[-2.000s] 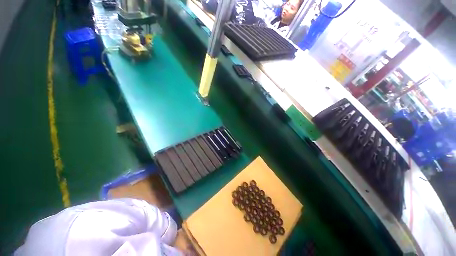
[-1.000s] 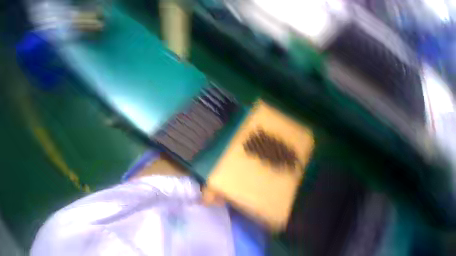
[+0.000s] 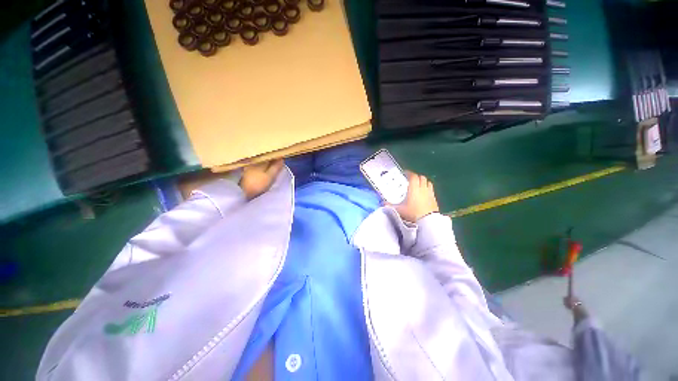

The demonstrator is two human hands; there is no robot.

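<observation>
A phone with a lit screen (image 3: 384,177) is in my right hand (image 3: 420,197), below the bench edge in front of my body. My left hand (image 3: 260,177) is at the near edge of the tan cardboard sheets (image 3: 275,104), partly hidden by the edge and my sleeve; its fingers do not show clearly. Small dark rings (image 3: 234,21) lie in a cluster at the far part of the cardboard, cut off by the top of the picture.
A black slotted tray (image 3: 427,71) with silver-ended rods stands right of the cardboard. A ribbed dark tray (image 3: 93,126) with a few rods stands to the left. Another tray (image 3: 649,85) is at far right. A person's hand (image 3: 576,303) is near a red object (image 3: 571,257) at lower right.
The view has swung down and to the right, onto my body and the bench edge. My right hand with the phone and the right tray have come clearly into view.
</observation>
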